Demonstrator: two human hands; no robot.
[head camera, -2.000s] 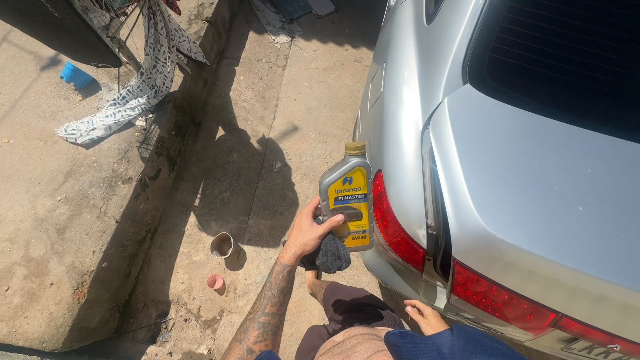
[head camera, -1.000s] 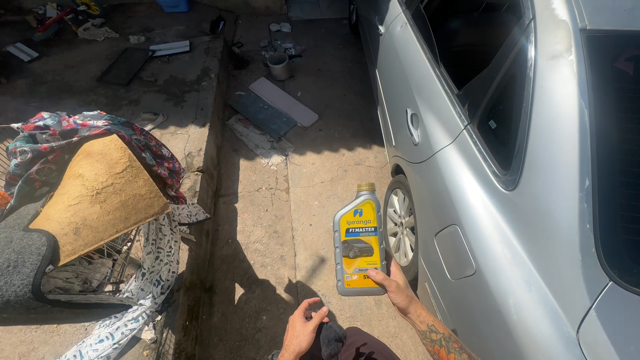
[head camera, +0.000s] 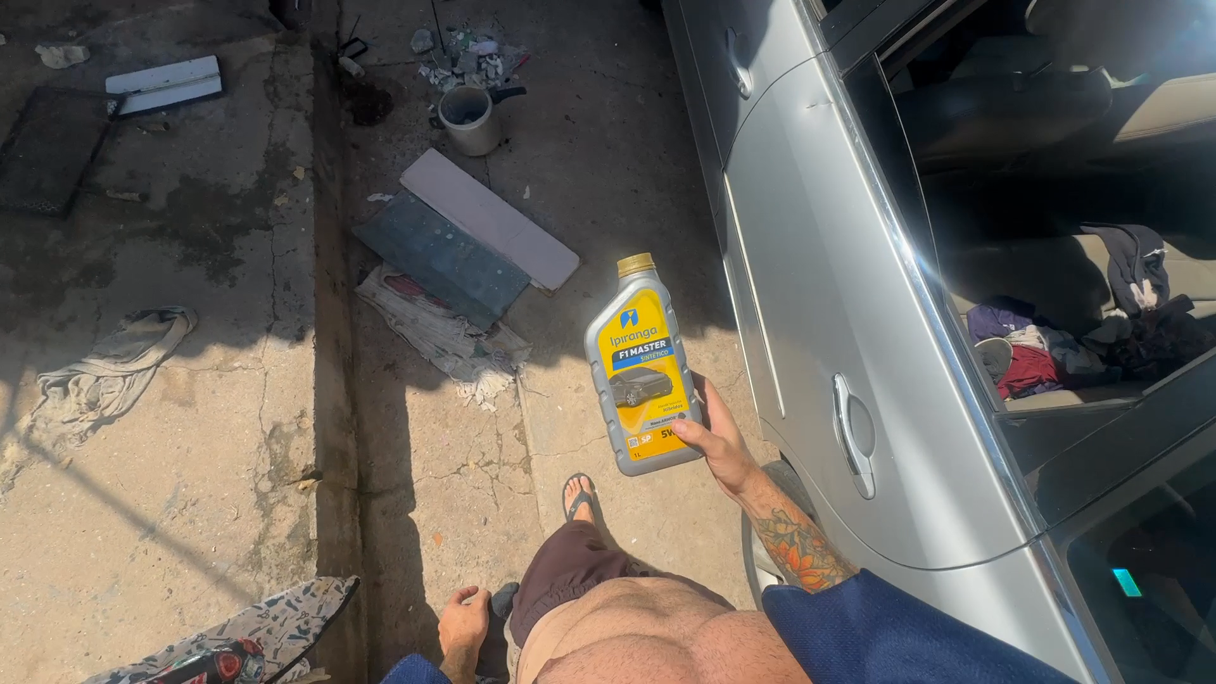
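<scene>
A grey plastic motor oil bottle (head camera: 646, 370) with a yellow label and a gold cap is upright in my right hand (head camera: 717, 442), the fingers around its lower right side. The cap is on. Low at the bottom of the view is my left hand (head camera: 464, 622), its fingers curled, with a dark cloth (head camera: 503, 598) at them, mostly hidden behind the hand and my shorts.
On the right stands a silver car (head camera: 807, 237), with clothes (head camera: 1045, 351) on a seat inside. A concrete ledge (head camera: 332, 380) runs along the left. Ahead on the ground lie boards (head camera: 489, 218), a rag (head camera: 442, 332), a pot (head camera: 470, 123) and debris (head camera: 470, 57).
The bottle has passed from my left hand to my right. My left hand is now low and apart from it. The view has moved forward along the car's side.
</scene>
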